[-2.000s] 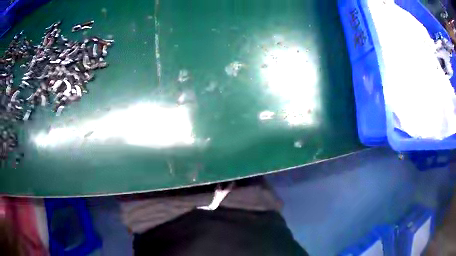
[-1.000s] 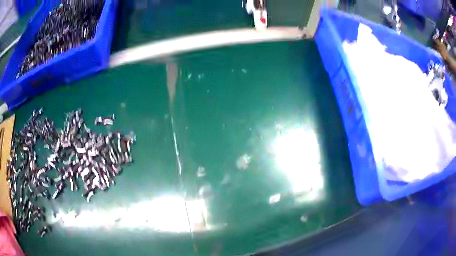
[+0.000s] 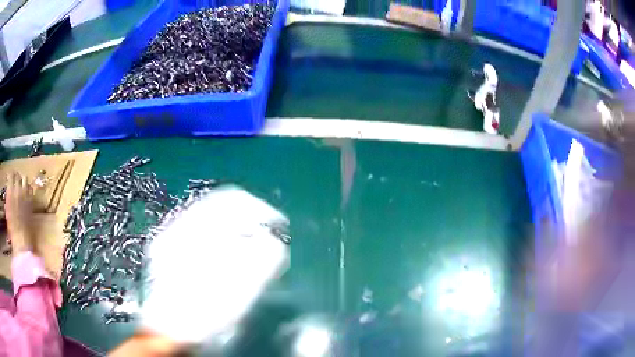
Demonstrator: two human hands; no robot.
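My left hand (image 3: 212, 265), in a white glove and blurred, is over the right part of a loose pile of small dark-and-silver metal parts (image 3: 111, 223) on the green bench. One small part (image 3: 278, 231) shows at the glove's right edge; whether it is gripped is unclear. My right hand (image 3: 581, 268) is a strongly blurred skin-toned shape at the right, in front of the blue tote (image 3: 539, 164) with white sheeting (image 3: 574, 181). Its fingers cannot be made out.
A blue bin (image 3: 167, 115) full of small parts stands at the upper left, by the pale rail (image 3: 390, 131). A white unit (image 3: 489, 101) with a red spot lies beyond the rail, near a post (image 3: 553, 66). Another person's hand (image 3: 21, 206) is over tan cardboard (image 3: 80, 171).
The view has swung left and up. Both my hands have come into view, the left over the parts pile. The other person's hand and more of the cardboard and parts bin now show.
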